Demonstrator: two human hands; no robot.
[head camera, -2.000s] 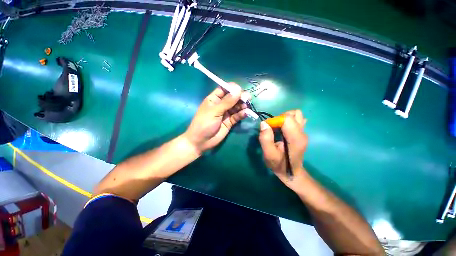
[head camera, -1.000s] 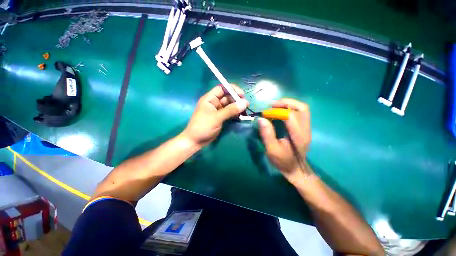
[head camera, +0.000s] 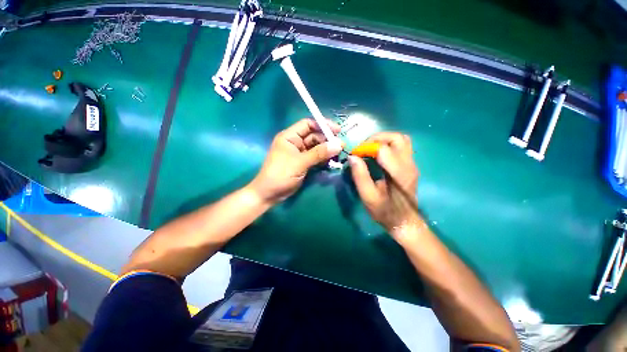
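My left hand (head camera: 295, 159) pinches a white bar-shaped part (head camera: 307, 100) near its lower end. The bar slants up and away, with its T-shaped end above the green bench. My right hand (head camera: 386, 175) holds the orange-handled tool (head camera: 366, 150) between thumb and fingers. Its thin dark tip points left at the bar's lower end, where a small white end piece (head camera: 335, 164) shows just below my left fingertips. The fingertips hide where tip and part meet.
White bars with black wires (head camera: 237, 55) lie by the far rail. Two white bars (head camera: 548, 120) lie right, others (head camera: 610, 265) at the lower right. A blue tray (head camera: 610, 130) is at the right edge. A black curved object (head camera: 77, 137), orange pieces (head camera: 50, 89) and a pin pile (head camera: 110, 38) lie left.
The bar has turned more upright in my left hand. The orange tool has moved slightly up and left with my right hand. The black wire along my right hand no longer shows clearly.
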